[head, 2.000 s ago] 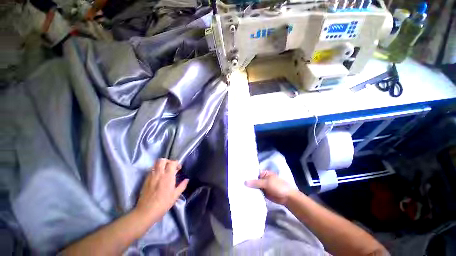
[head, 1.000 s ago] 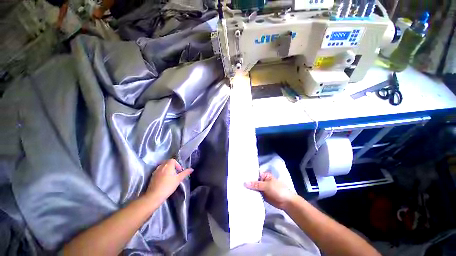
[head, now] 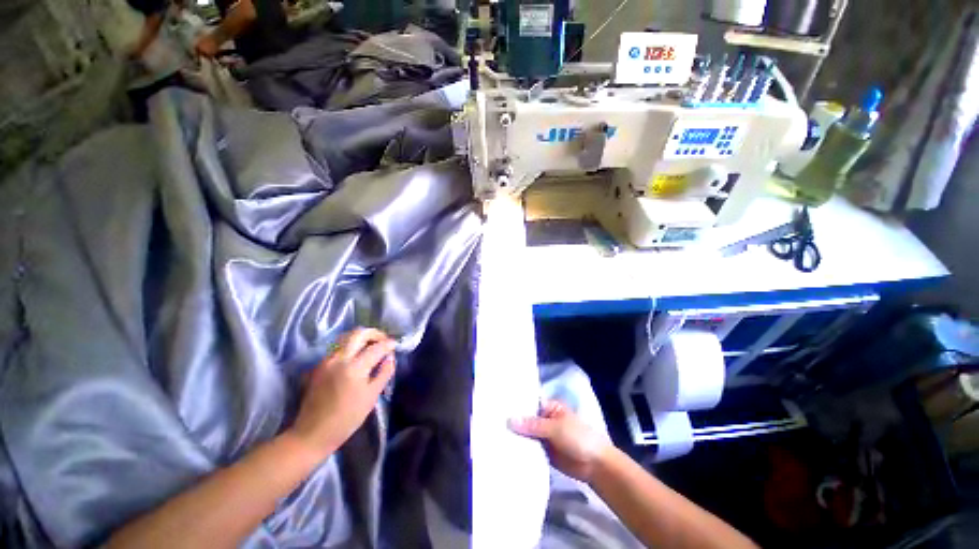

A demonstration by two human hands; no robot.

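Shiny silver-grey curtain fabric lies in large folds left of the sewing machine. A stiff white heading tape runs from the lit needle area down to the picture's lower edge. My left hand is bare and pinches a fold of the fabric, left of the tape. My right hand holds the tape's right edge, thumb on top and the other fingers partly hidden. More grey fabric shows beneath the right forearm.
Black-handled scissors and a green bottle with a blue cap stand or lie on the white table. A white tape roll sits on a frame below. Another person's arm shows at the upper left.
The view has tilted up, showing more above the machine. My left hand has closed on a fabric fold and shifted slightly. My right hand stays on the tape.
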